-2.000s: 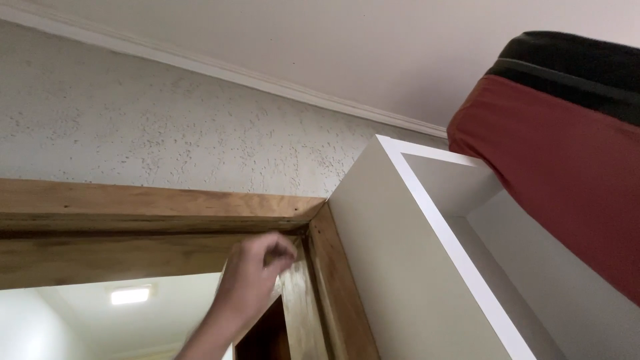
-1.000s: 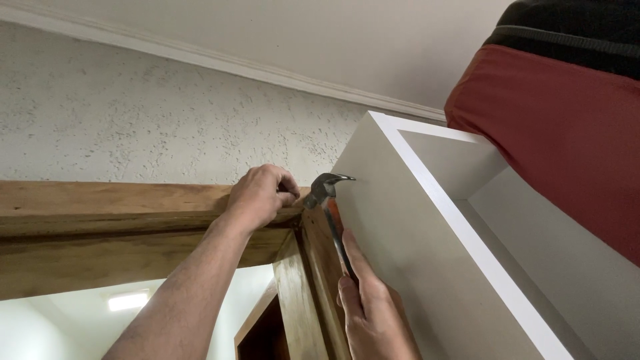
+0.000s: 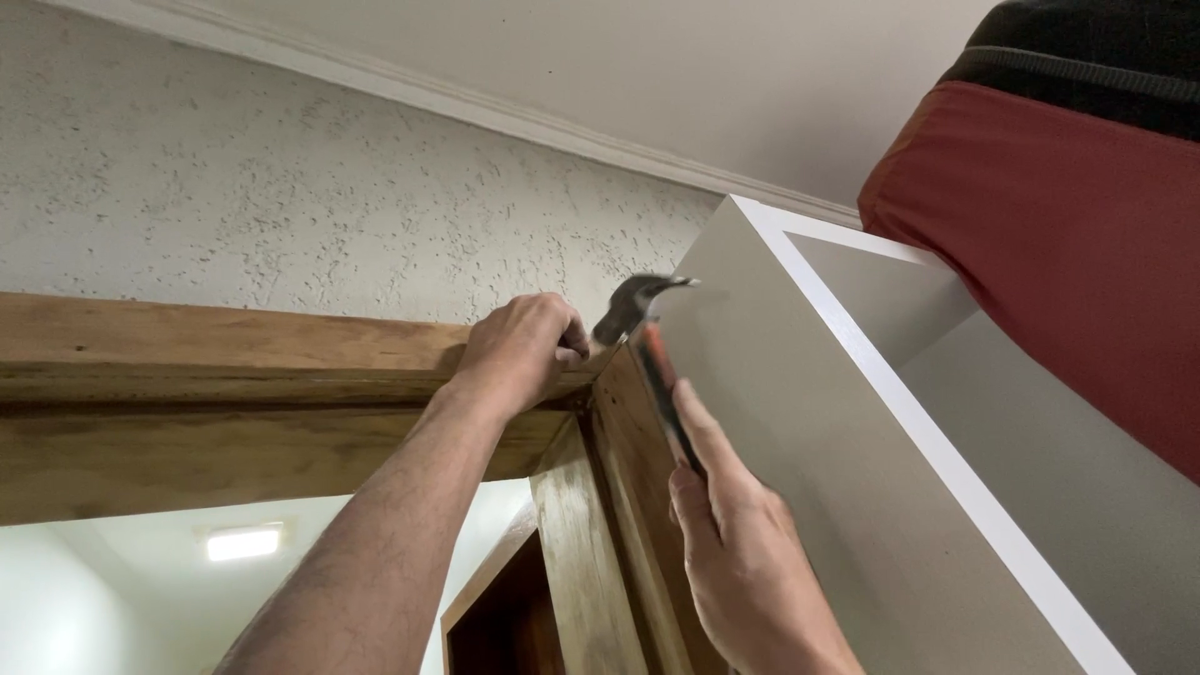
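Observation:
My right hand (image 3: 741, 534) grips the black and orange handle of a claw hammer (image 3: 630, 305). The hammer's dark metal head is beside my left fingertips, at the upper corner of the wooden door frame, and its claw points right. My left hand (image 3: 527, 342) rests at the right end of the top wooden trim (image 3: 234, 342), thumb and fingers pinched together. Whether a nail is between those fingers cannot be made out. The side trim (image 3: 642, 469) runs down from the corner, partly behind my right hand.
A white cabinet (image 3: 806, 422) stands close against the right side of the frame. A red and black fabric item (image 3: 1050, 225) hangs over its top. Textured wall (image 3: 281, 206) and ceiling moulding lie above. Through the doorway, a ceiling light (image 3: 244, 543) and a brown wooden frame show.
My right hand and the hammer, both out of view two seconds ago, came in beside the corner. My left hand has risen from below the frame corner onto the top trim.

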